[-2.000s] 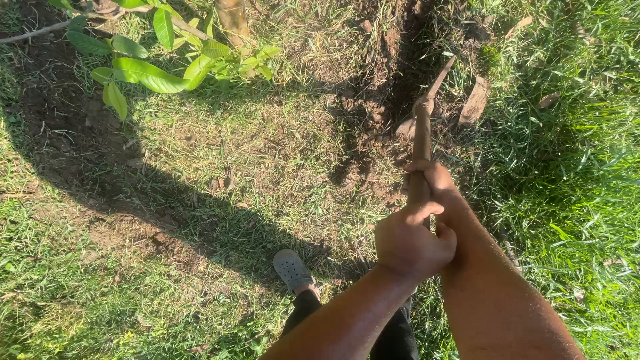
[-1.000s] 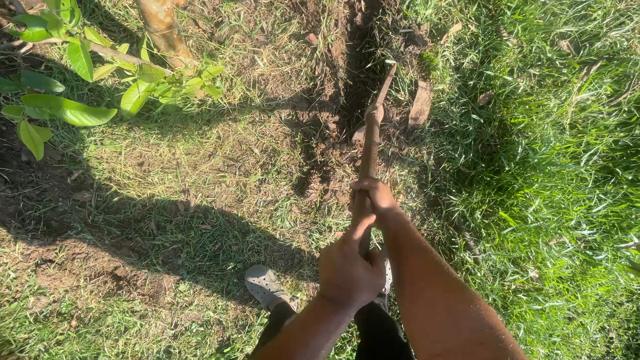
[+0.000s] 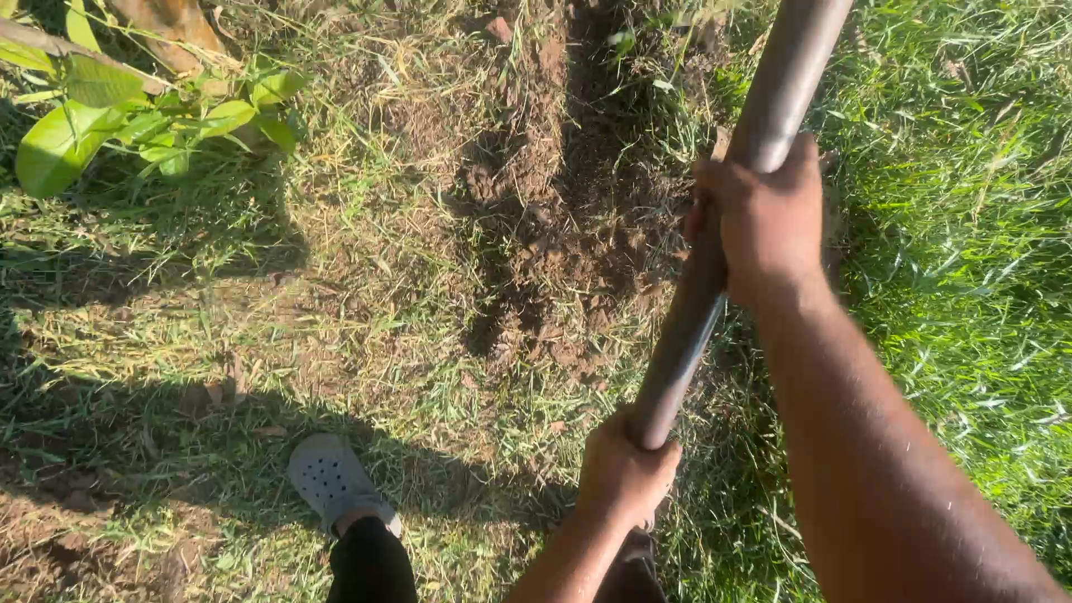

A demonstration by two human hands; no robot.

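Observation:
A long, smooth handle (image 3: 682,360) of a digging tool slants from the lower middle to the top edge of the view; its head is out of view. My left hand (image 3: 626,473) is closed around the lower end of the handle. Farther up, my right hand (image 3: 766,222) grips the same handle, the fingers wrapped over it. Beneath and left of the handle lies loose brown soil (image 3: 578,268), with a dark, narrow trench (image 3: 595,126) running up from it.
Leafy green branches (image 3: 167,126) and a brown trunk (image 3: 172,38) stand at the top left. Tall grass (image 3: 971,251) grows on the right. My foot in a grey clog (image 3: 327,477) rests on short, partly dry grass; shadows cross the ground.
The tool has been raised toward the camera, so its head, low over the soil one second ago, has left the view. My hands have moved farther apart on the handle.

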